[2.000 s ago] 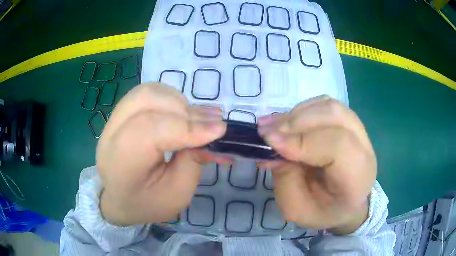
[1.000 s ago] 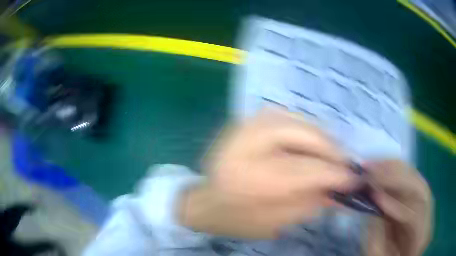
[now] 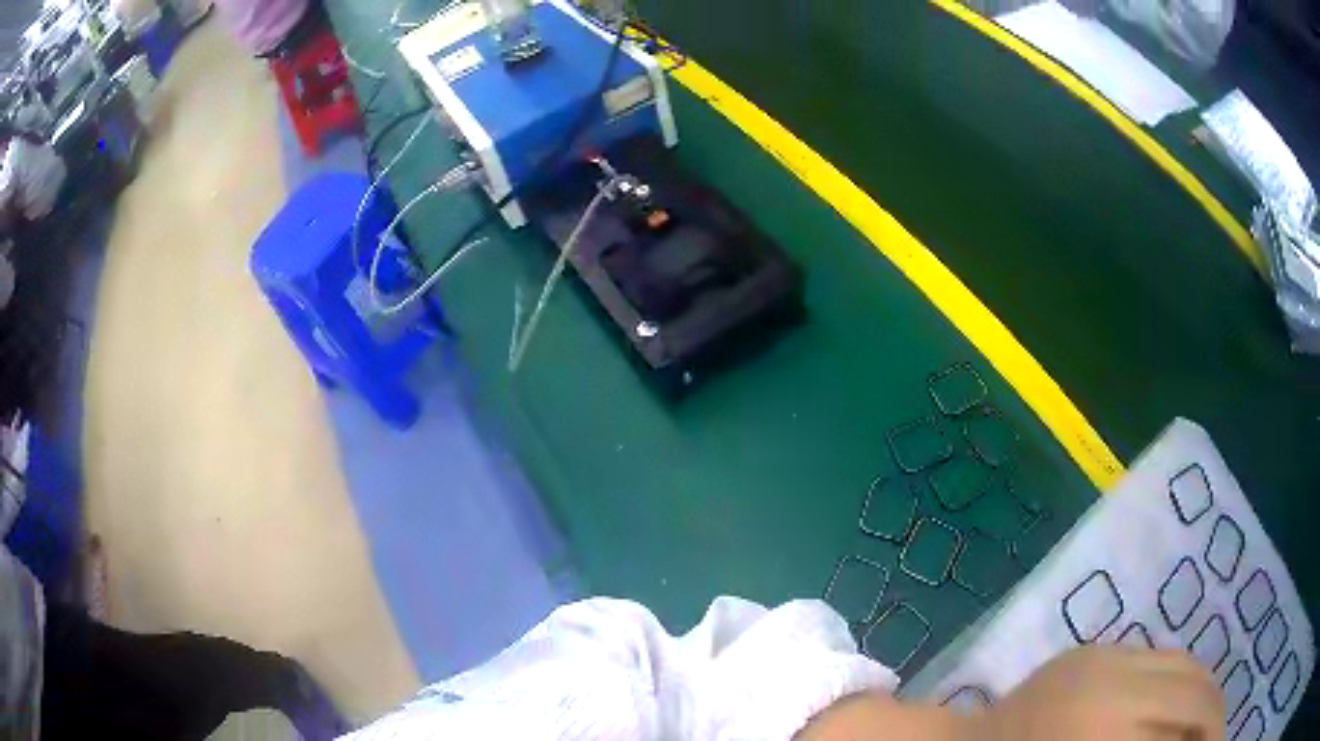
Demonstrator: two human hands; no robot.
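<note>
The white blister tray (image 3: pixel 1035 576) lies at the lower right, tilted in view, with rows of thin black frame rings (image 3: pixel 1093 607). My left hand (image 3: pixel 1115 698) is over the tray's lower part, cut off by the bottom edge. Its fingers and anything in them are hidden or out of the picture. My right hand is not in view. The watch housing is not visible. Several loose frame rings (image 3: pixel 929 552) lie on the green mat to the left of the tray, some overlapping.
A black fixture (image 3: pixel 680 275) stands on the mat beside a blue control box (image 3: pixel 543 87), with pale tubes between them. A blue stool (image 3: pixel 340 282) and a red stool (image 3: pixel 314 94) stand on the floor at left. Yellow tape (image 3: pixel 898 239) crosses the mat. Part of a person (image 3: pixel 265 20) shows at the top left.
The view has swung left, bringing the fixture, control box and stools into sight. The tray has shifted to the lower right. The dark housing and my right hand have left the picture.
</note>
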